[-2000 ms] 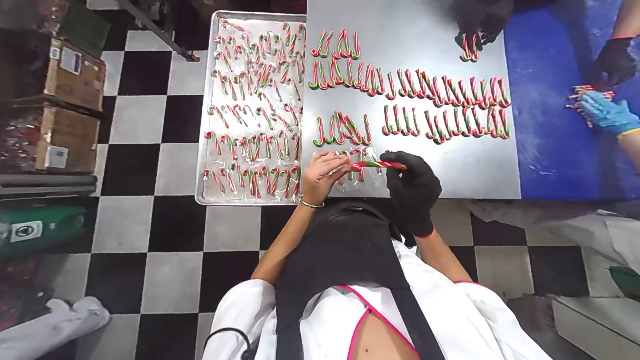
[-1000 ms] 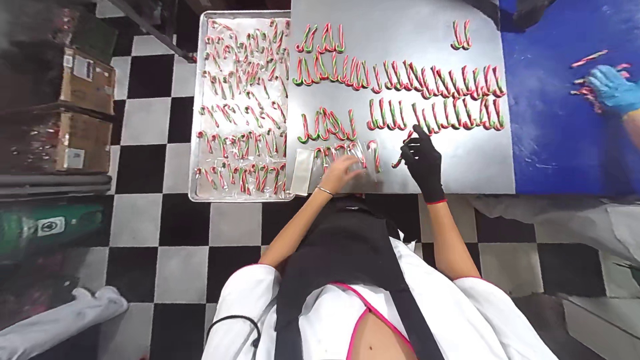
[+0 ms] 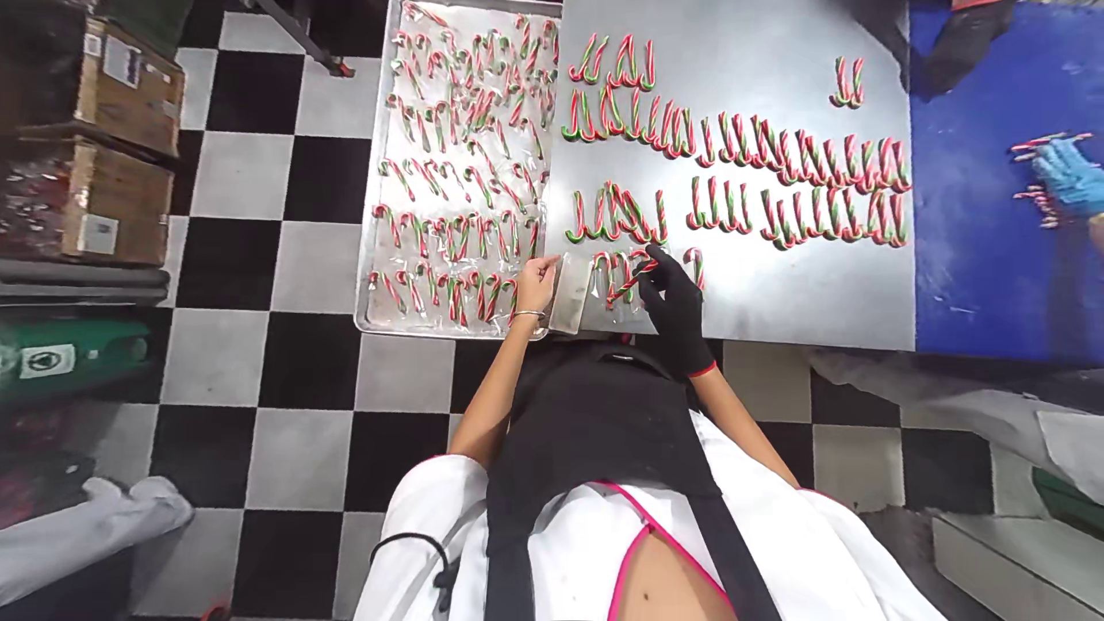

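My left hand [image 3: 536, 287], bare with a bracelet at the wrist, is over the right rim of a metal sheet tray [image 3: 364, 259], beside a stack of clear plastic sleeves [image 3: 570, 293]; whether it pinches a sleeve I cannot tell. In a black glove, my right hand [image 3: 671, 297] holds a red, white and green candy cane [image 3: 632, 280] slanting down to the left. Wrapped candy canes [image 3: 461, 237] lie in rows on the tray. Rows of candy canes [image 3: 802, 155] lie on the metal table [image 3: 776, 293], hooks toward me. A few canes with hooks up lie near my right hand.
A blue work surface [image 3: 975, 259] adjoins the table at right, where a co-worker's blue-gloved hand [image 3: 1069, 172] is over several candy canes. A co-worker's dark-gloved hand [image 3: 953, 60] is at the upper right. Cardboard boxes [image 3: 121, 198] and a green container [image 3: 78, 354] stand at left.
My left hand has moved left from the wrapped canes to the tray's edge. My right hand has moved left beside those canes, with a candy cane in its fingers.
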